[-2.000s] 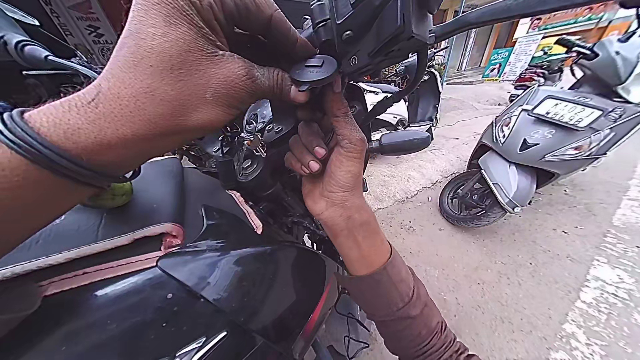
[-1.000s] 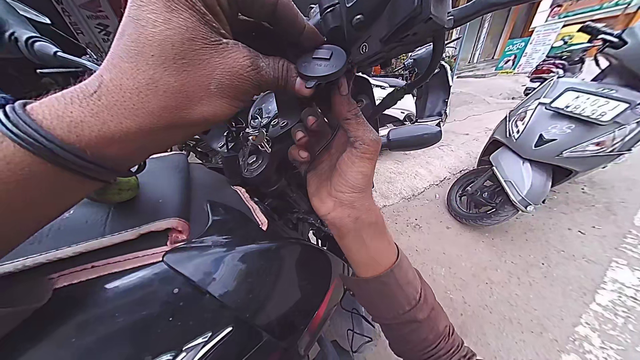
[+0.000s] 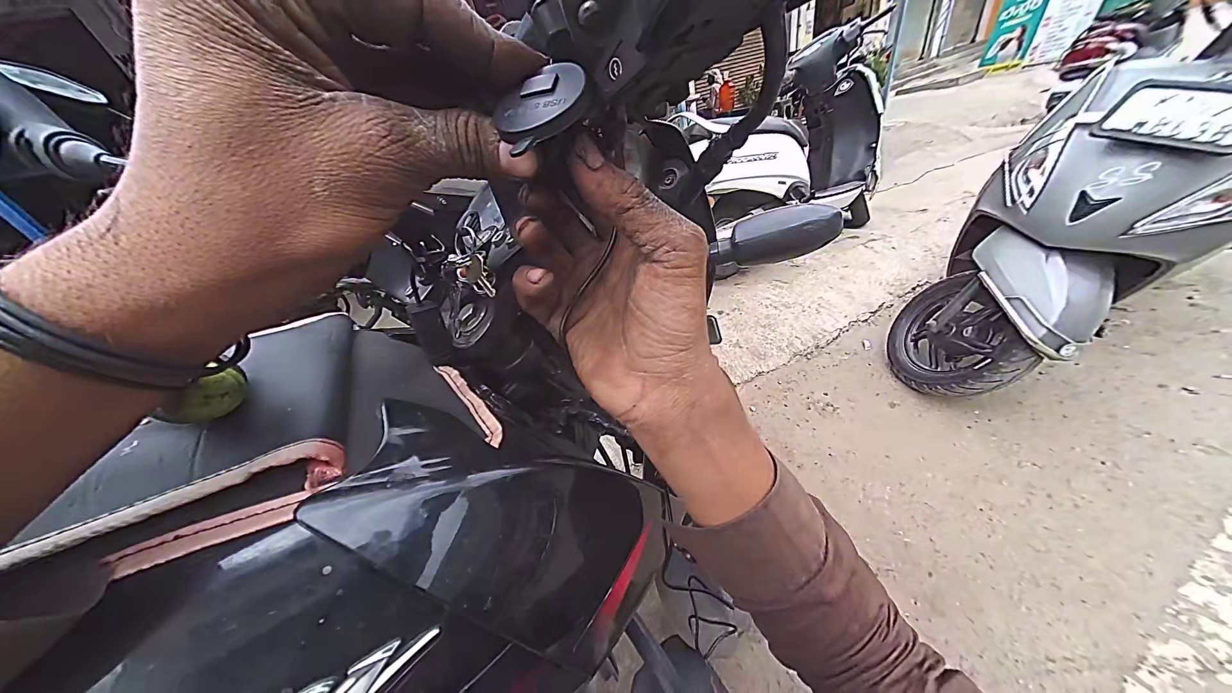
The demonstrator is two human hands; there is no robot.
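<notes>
Between the thumb and fingers of my left hand (image 3: 289, 164) is a round black USB socket cap (image 3: 541, 104), held close to the motorcycle's handlebar area (image 3: 626, 58). Black bands circle that wrist. My right hand (image 3: 654, 318), palm up in a brown sleeve, pinches just beneath the cap with its thumb and fingertips; what they grip there is mostly hidden. A thin black wire (image 3: 599, 269) runs across its palm. Keys (image 3: 476, 274) hang at the ignition below the hands. The black fuel tank (image 3: 481, 539) and dark seat (image 3: 279, 385) lie lower down.
A grey scooter (image 3: 1078, 212) is parked at the right, and a white scooter (image 3: 770, 164) stands behind the handlebar. The black brake-side lever end or mirror (image 3: 784, 234) juts out to the right. A green round fruit (image 3: 207, 395) rests on the seat. Loose black wires (image 3: 698, 602) hang beside the tank.
The view has shifted, bringing the hands and tank nearer. Both hands keep their hold at the round cap, and the thin wire shows more clearly across my right palm.
</notes>
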